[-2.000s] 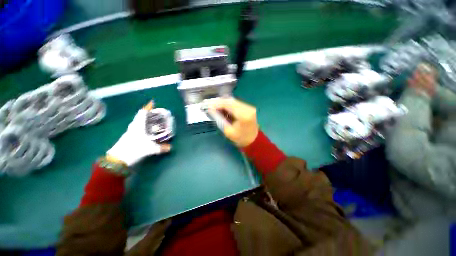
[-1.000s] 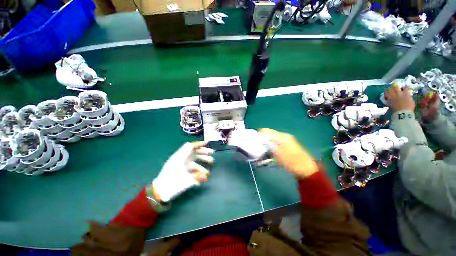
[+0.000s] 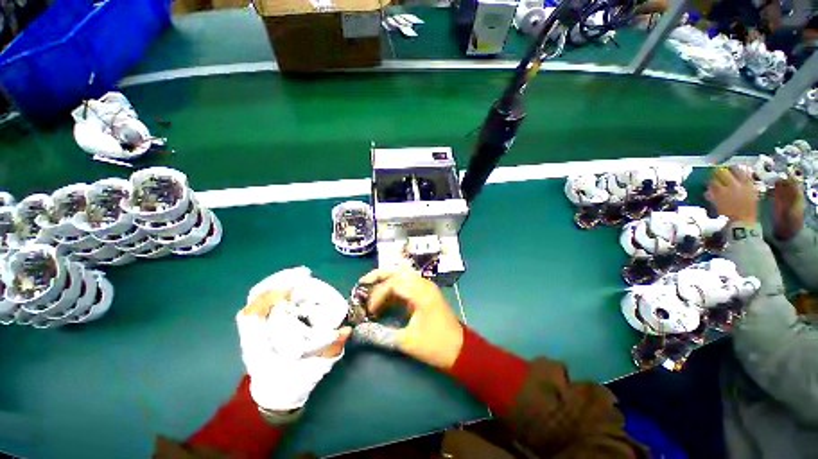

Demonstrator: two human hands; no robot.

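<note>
My left hand (image 3: 282,359), in a white glove, holds a white plastic shell (image 3: 309,309) above the bench in front of me. My bare right hand (image 3: 417,318) is just right of it, its fingers on a small dark part (image 3: 360,305) at the shell's right edge. The grey screw feeder (image 3: 418,211) stands behind my right hand. A white housing with a metallic inside (image 3: 353,227) sits at its left side. The black electric screwdriver (image 3: 495,139) hangs tilted at the feeder's right. No screw can be made out.
Stacked white shells (image 3: 108,215) stand at the left. Rows of white subassemblies with dark parts (image 3: 677,300) lie at the right, beside another person's hands (image 3: 735,197). A white bundle (image 3: 112,125), a blue bin (image 3: 81,58) and a cardboard box (image 3: 323,40) are beyond.
The white piece near the feeder's front is now in my left hand, nearer to me. My right hand has moved left and closer in, onto the dark part. The housing beside the feeder stays there.
</note>
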